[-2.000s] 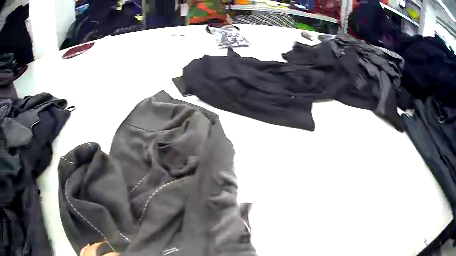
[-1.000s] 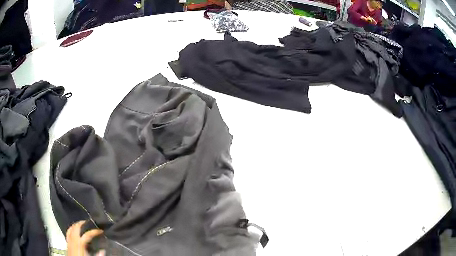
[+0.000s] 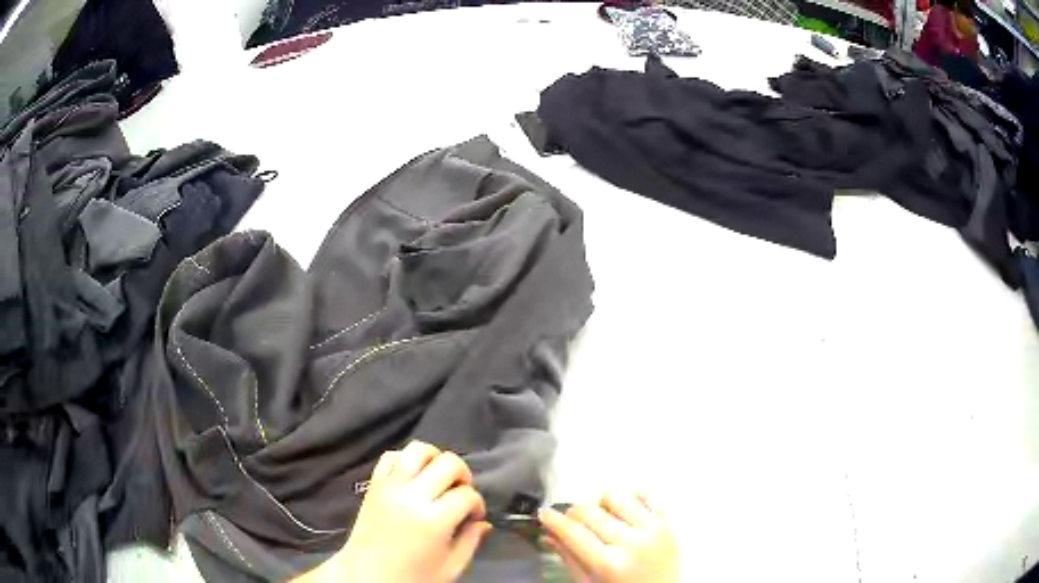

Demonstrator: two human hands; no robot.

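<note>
A dark grey garment (image 3: pixel 456 376) with yellowish and white seam stitching lies bunched in front of me. My left hand (image 3: pixel 416 518) is closed on its lower right part, near a small light mark on the cloth. My right hand (image 3: pixel 610 538) is just right of it, fingers bent together at the garment's edge. A small black tab (image 3: pixel 524 503) and a thin silvery strip show between the two hands. What my right fingertips hold is too small and blurred to tell. Both hands are cut off by the bottom edge.
Heaped grey and dark garments (image 3: pixel 68 273) stand at the left, touching the work garment. Black garments (image 3: pixel 706 142) lie across the far right of the white table (image 3: pixel 775 399). A patterned packet (image 3: pixel 655 31) and a dark red oval (image 3: pixel 292 49) lie at the far side. A person in red (image 3: pixel 948 34) is partly visible.
My left hand has moved right from the garment's lower left to its lower right side. My right hand has come into view. The camera view has shifted left, so things appear further right.
</note>
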